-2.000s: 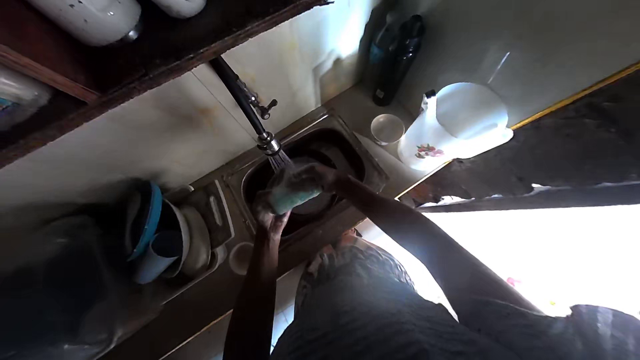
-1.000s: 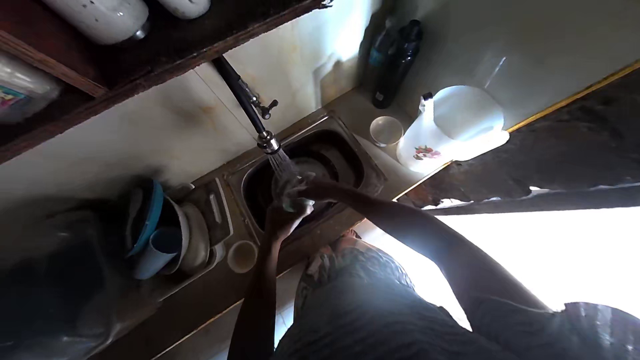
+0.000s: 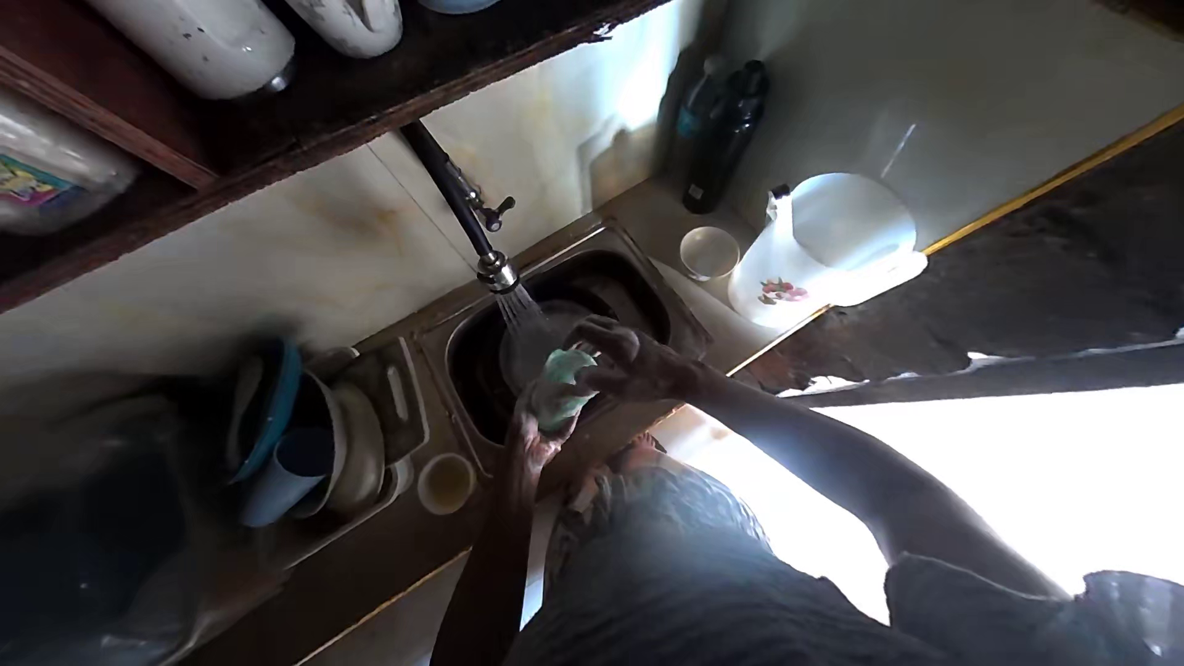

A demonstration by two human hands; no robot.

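Water sprays from the black faucet's metal head (image 3: 498,272) into the stainless steel sink (image 3: 647,268). Over the sink's front part, my left hand (image 3: 539,427) holds a pale green item (image 3: 562,390), perhaps a cup or a cloth; its exact kind cannot be told. My right hand (image 3: 629,361) is at that item's right side, fingers bent, some of them touching or nearly touching it. Beneath the spray and behind my hands is a round, dish-like thing (image 3: 532,347) in the sink, partly hidden.
Bowls (image 3: 359,449), a blue cup (image 3: 289,476) and a blue-rimmed basin (image 3: 277,407) stand in the rack at left. A small cup (image 3: 446,484) is by the sink. At right are a small bowl (image 3: 709,252), a white pitcher (image 3: 786,277) and dark bottles (image 3: 726,139). A wooden shelf (image 3: 324,139) overhangs.
My hands have come away from the spray toward the sink's front edge, and the pale green item shows between them.
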